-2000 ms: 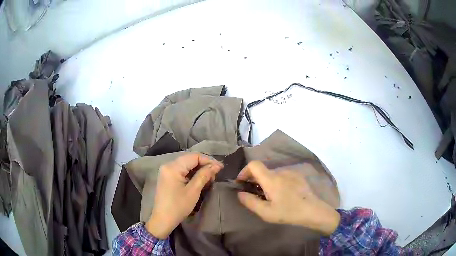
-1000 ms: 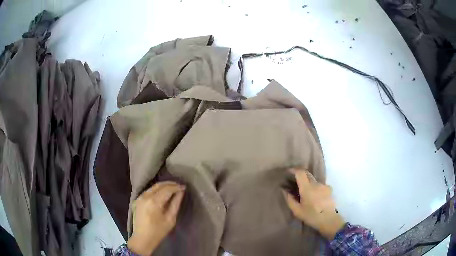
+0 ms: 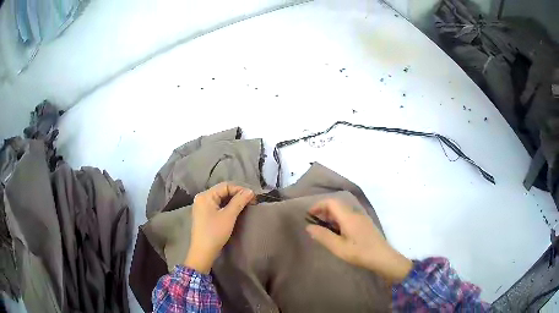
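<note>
A taupe garment body (image 3: 288, 244) lies spread in front of me, its lower part running out of the picture. My left hand (image 3: 220, 214) pinches the garment's upper edge between thumb and fingertips, near a dark gap at the opening. My right hand (image 3: 343, 232) is over the cloth to the right, slightly blurred, with a small dark thing (image 3: 323, 222) in its curled fingers, perhaps snips; most of it is hidden. A darker brown wrong side (image 3: 146, 269) shows at the garment's left.
Gathered brown bundles (image 3: 86, 226) lie at the left. Another taupe piece (image 3: 208, 160) lies beyond the garment. A long dark cord (image 3: 392, 129) lies at the upper right on the white, lint-specked table (image 3: 294, 67). More dark bundles (image 3: 502, 79) are at the far right.
My left hand has moved up from the cloth's lower left to pinch its upper edge. My right hand has moved up and left. The view has shifted, so the cloth and cord sit lower.
</note>
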